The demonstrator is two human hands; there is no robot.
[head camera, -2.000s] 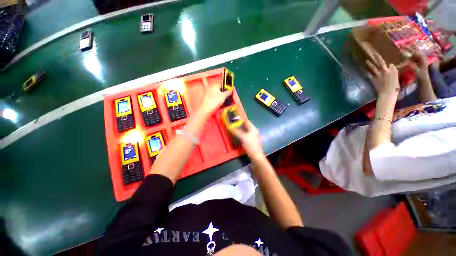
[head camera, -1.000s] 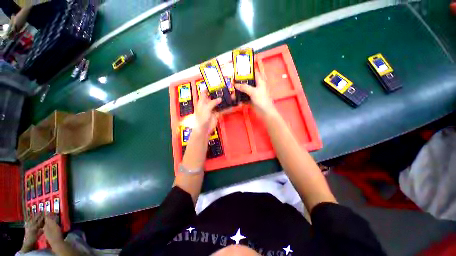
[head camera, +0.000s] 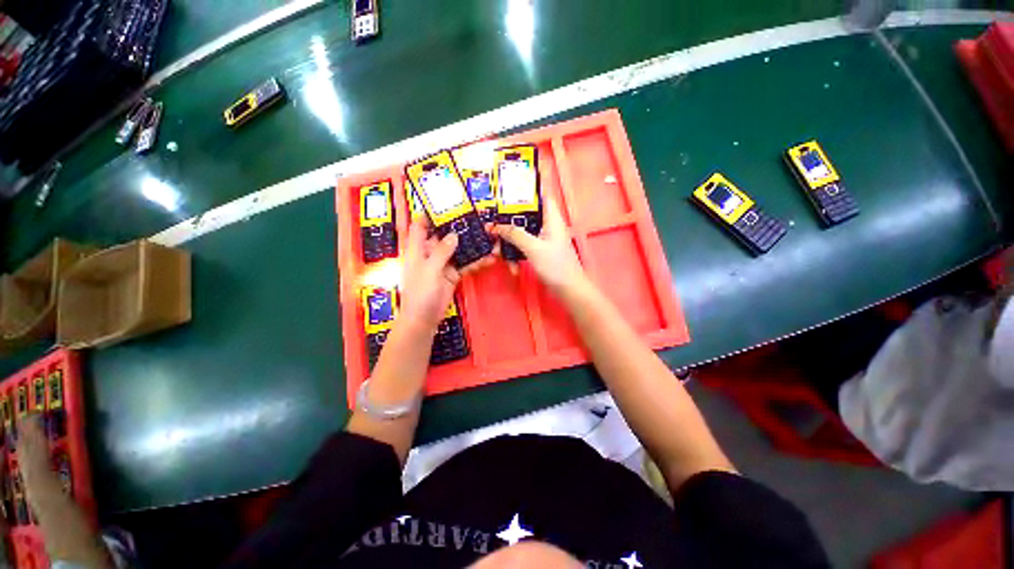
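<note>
My left hand (head camera: pixel 423 272) holds a yellow-and-black keypad phone (head camera: pixel 447 200) with a lit white screen, tilted, its thumb on the keypad. My right hand (head camera: pixel 545 250) holds a second keypad phone (head camera: pixel 517 187), also lit, its thumb at the keys. Both phones are above the red tray (head camera: pixel 567 345). In the tray, a lit phone (head camera: pixel 378 220) lies at the upper left, and others lie in the left pockets, partly hidden by my left hand and the held phones. The right-hand pockets are empty.
Two loose phones lie right of the tray (head camera: pixel 739 211) (head camera: pixel 821 180). Brown boxes (head camera: pixel 139 295) stand at left, near another red tray (head camera: pixel 76 411) with a person's hand over it. Several phones and a black tray (head camera: pixel 83 67) are beyond the white line.
Since two seconds ago, both hands have moved left from the tray's right end, each with a phone. Over the last second they stay above the tray, slightly lower, and the view has shifted.
</note>
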